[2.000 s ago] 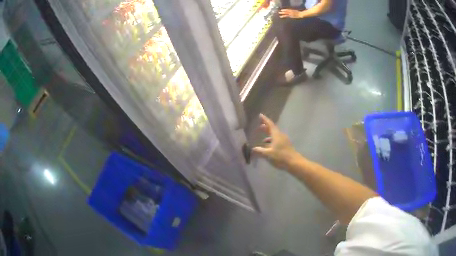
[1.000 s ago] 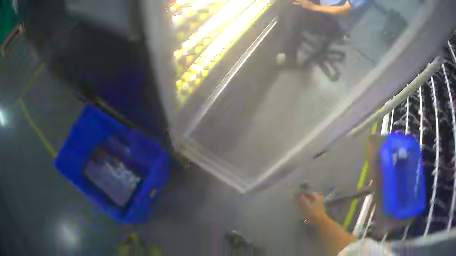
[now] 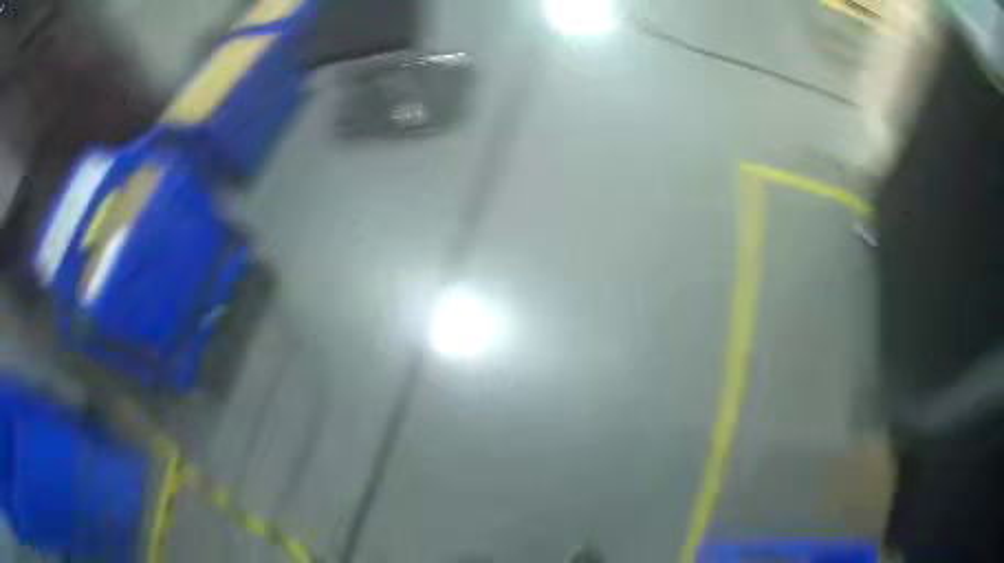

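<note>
Neither of my hands shows in the picture. The view is blurred. Nearest in front of me is a glossy grey floor [image 3: 573, 363] with a bright light reflection. At the left stands a blue bin or crate [image 3: 165, 275] with white and tan items at its top. Another blue object [image 3: 72, 473] is at the lower left, cut off by the edge. At the bottom right edge a blue rim [image 3: 787, 552] shows, with a blurred brown patch above it. A small dark shape at the bottom edge is too blurred to name.
Yellow marking lines [image 3: 743, 330] run down the right side and at the lower left. A tall dark surface [image 3: 952, 275] stands at the right edge. More blue and tan items [image 3: 226, 77] are at the upper left. A dark patch [image 3: 405, 97] lies on the floor at the top.
The view has turned away from the lit rack, the clear-paned door and the seated person. The hand and arm seen before are out of the picture.
</note>
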